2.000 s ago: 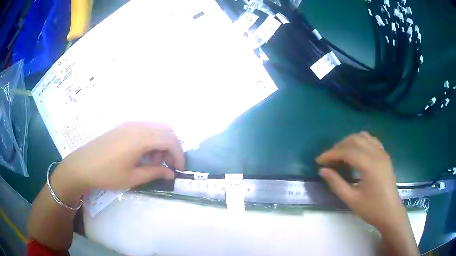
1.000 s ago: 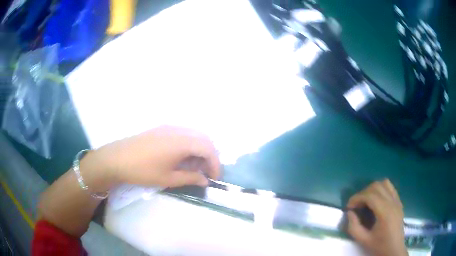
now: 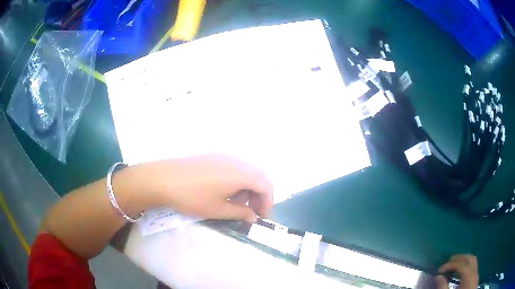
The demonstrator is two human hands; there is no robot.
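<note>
A thin black cable (image 3: 389, 261) lies along the upper edge of the steel rule (image 3: 361, 260), near the bench's front. My left hand (image 3: 226, 189) pinches the cable's left end between thumb and fingertips at the rule's left end. A white sleeve (image 3: 274, 224) sits on the cable just right of these fingers. My right hand (image 3: 462, 273) is at the lower right, partly cut off by the picture's edge, with fingers bent at the cable and rule; its exact grip cannot be seen. A white band (image 3: 309, 252) crosses the rule.
A glaring white drawing sheet (image 3: 237, 113) lies behind my left hand. A harness bundle (image 3: 437, 175) curves at the right with white tips. A clear bag (image 3: 53, 93) and a yellow tool (image 3: 188, 20) are at the left and rear. A broad white padded shape (image 3: 197, 254) lies nearest me.
The view has shifted, so the sheet and bundle sit lower and further right. My left hand keeps its pinch at the rule's left end. My right hand is lower right, now partly out of the picture.
</note>
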